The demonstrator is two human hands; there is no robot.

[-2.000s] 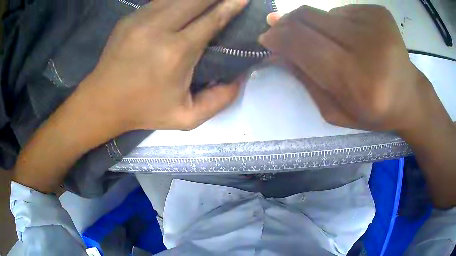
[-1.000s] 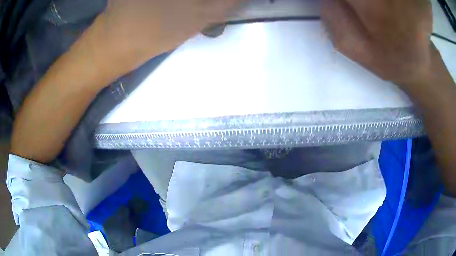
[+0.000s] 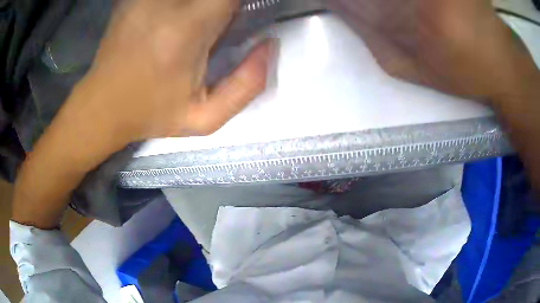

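Observation:
A dark grey garment (image 3: 71, 35) lies at the upper left, under and beyond my left hand, and hangs over the table's front edge. A short piece of silvery zipper (image 3: 260, 5) shows at the top edge. My left hand (image 3: 160, 77), blurred and cut off at the top, lies over the garment with its thumb apart; grey cloth shows between thumb and palm, and its fingertips are hidden. My right hand (image 3: 438, 47) is at the upper right, blurred, its fingers cut off or unclear. Whether it grips cloth cannot be told.
The white table (image 3: 331, 89) has a grey measuring tape (image 3: 308, 158) along its front edge. Blue plastic (image 3: 482, 207) shows at the right below the table, and more blue plastic (image 3: 145, 254) at the lower left. My white shirt is below the edge.
Since one second ago, my left hand has come down and its thumb and a bit of zipper show again. Compared with two seconds ago, less zipper shows and the black tool is out of view.

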